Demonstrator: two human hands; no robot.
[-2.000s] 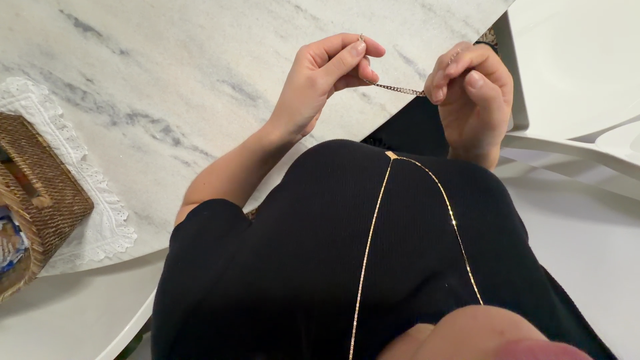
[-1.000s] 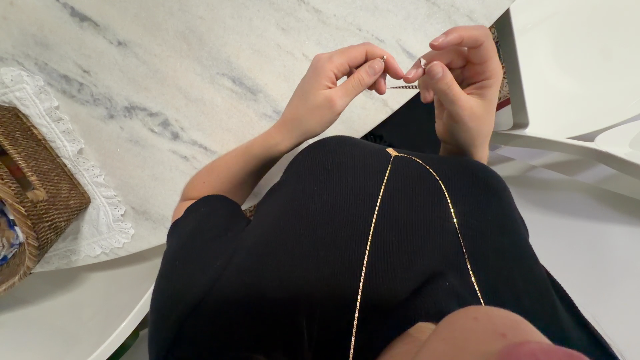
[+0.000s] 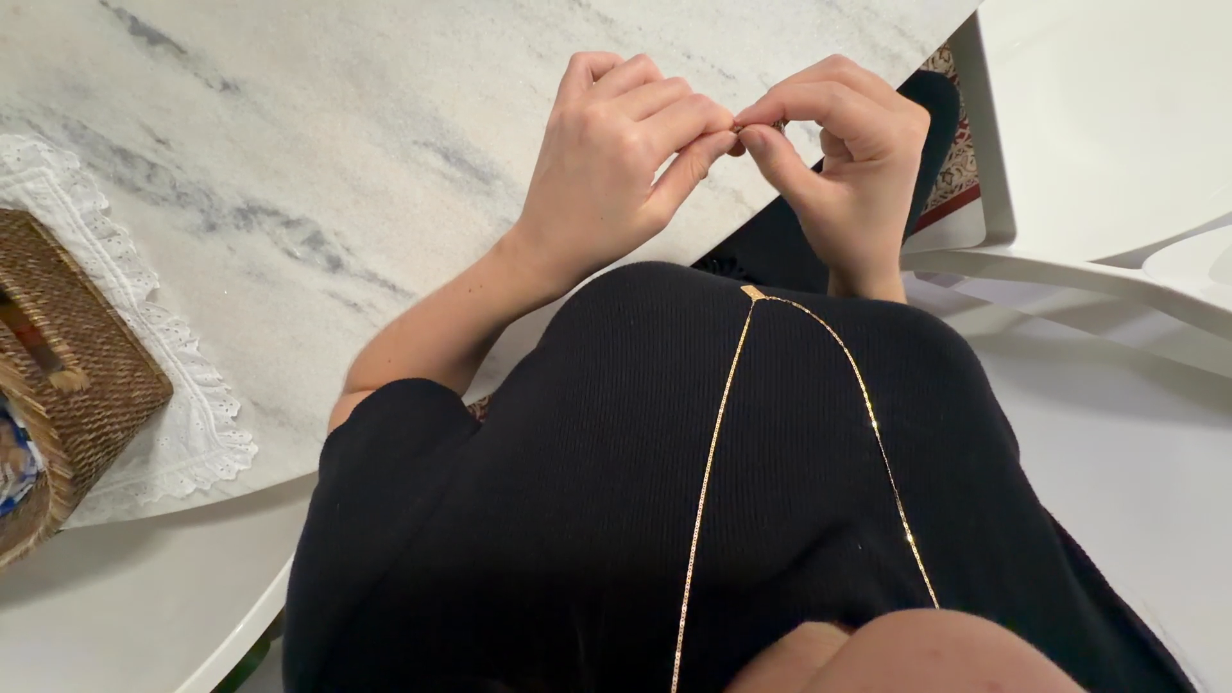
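My left hand [image 3: 626, 154] and my right hand [image 3: 842, 154] meet above the edge of a marble tabletop [image 3: 385, 115]. Both thumbs and forefingers pinch a small piece of a thin metal chain [image 3: 739, 127], whose ends and clasp I cannot make out. Most of the chain is hidden by the fingers. The other fingers of my left hand are curled. A gold necklace [image 3: 717, 433] with a small flat pendant [image 3: 753, 293] lies over my black ribbed top.
At the left a woven wicker basket [image 3: 96, 375] sits on a white lace-edged cloth [image 3: 192, 404]. White chairs [image 3: 1097, 125] stand at the right, beside the table corner. Part of a patterned rug [image 3: 953, 164] shows below.
The chain stretched between my hands two seconds ago; now the fingertips are together and cover most of it. My left hand has turned so that its back shows.
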